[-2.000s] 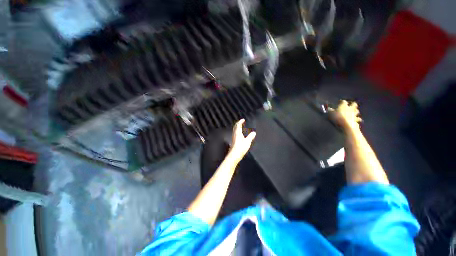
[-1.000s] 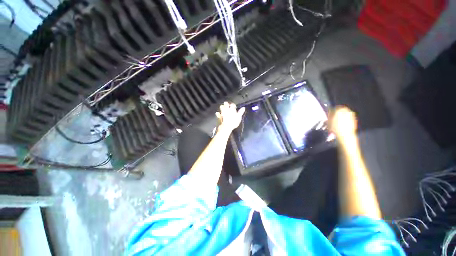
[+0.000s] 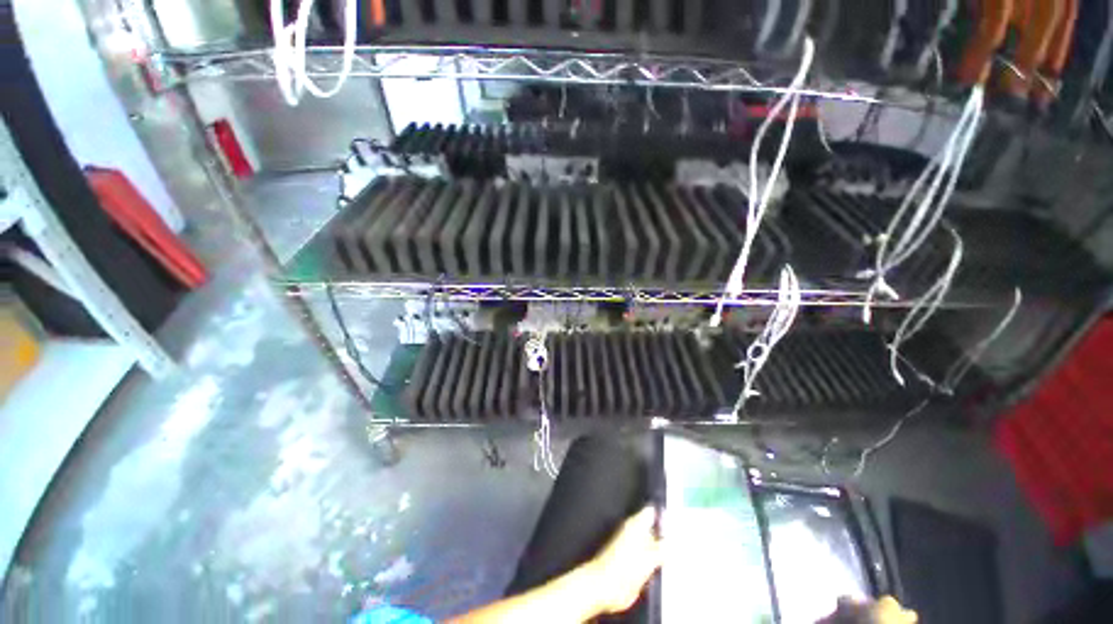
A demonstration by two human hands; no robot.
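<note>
A foam tray [image 3: 874, 536] lies low in front of me at the lower edge of the view. A glossy screen unit [image 3: 710, 536] is on its left side, its far edge standing higher than the screen unit [image 3: 815, 549] in the right pocket. Both reflect bright light. My left hand [image 3: 629, 563] is closed on the left edge of the left screen unit, with the fingertips partly hidden. My right hand [image 3: 873, 611] is blurred and cut off by the bottom edge, over the near part of the right screen; its grip cannot be made out.
Wire shelving [image 3: 513, 71] stands ahead, with rows of black slotted holders [image 3: 525, 232] on its shelves. White cables [image 3: 763, 183] hang down in front. Orange strips [image 3: 1037, 43] are at top right. Red trays [image 3: 1068, 427] and a flat black tray [image 3: 946, 561] are on the right.
The view has tilted up towards the rack, so tray and hands sit lower. The left screen unit now stands higher than the right one, with my left hand at its edge.
</note>
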